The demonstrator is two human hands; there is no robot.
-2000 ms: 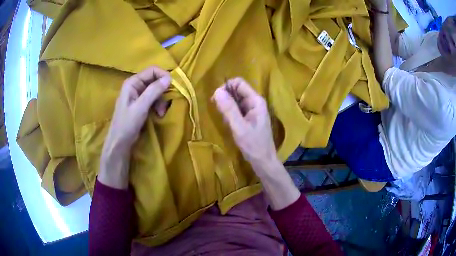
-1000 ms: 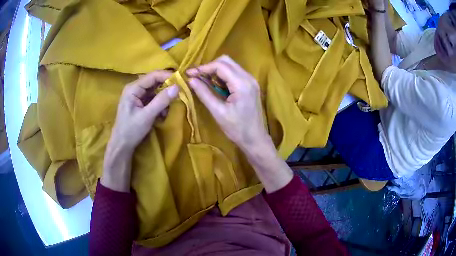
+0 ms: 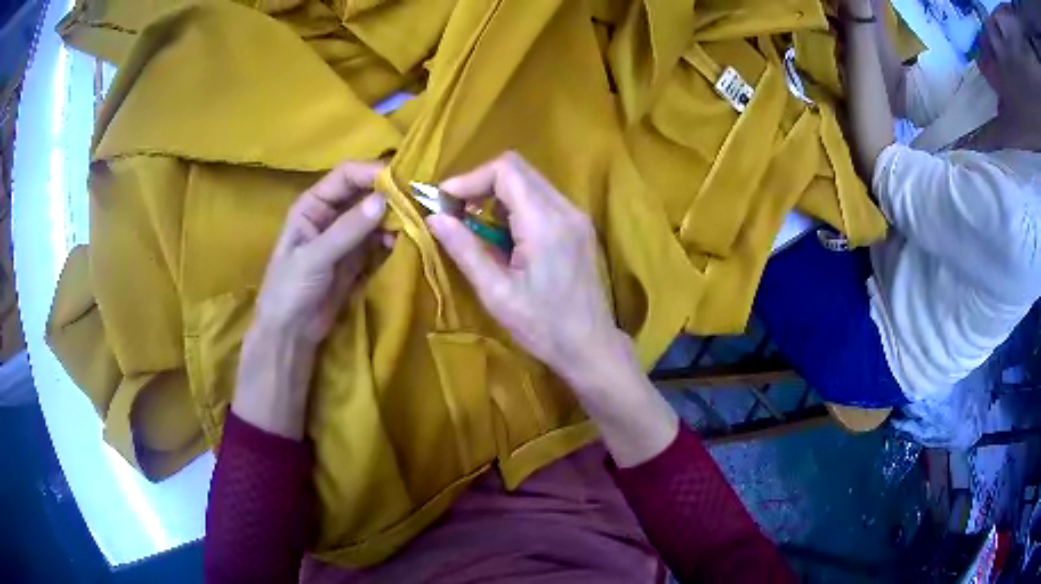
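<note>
A mustard-yellow garment (image 3: 514, 262) lies over the table's near edge and my lap. My left hand (image 3: 325, 245) pinches a narrow stitched seam edge (image 3: 413, 222) between thumb and fingertips. My right hand (image 3: 531, 257) is just right of it and holds small thread snips (image 3: 428, 197). Their short silver blades point left and lie beside the seam edge. A green part of the handle shows in the palm; the rest is hidden by the fingers. No loose thread can be made out.
More yellow garments with a white label (image 3: 734, 89) lie at the upper right. A person in a white top (image 3: 965, 245) sits at the right, with an arm on the cloth. The white table (image 3: 86, 456) curves along the left. A wooden stool (image 3: 731, 375) stands below right.
My right hand first moved left to the seam edge, then turned, and the silver blades now show. My left hand stays on the seam edge, which has turned narrower.
</note>
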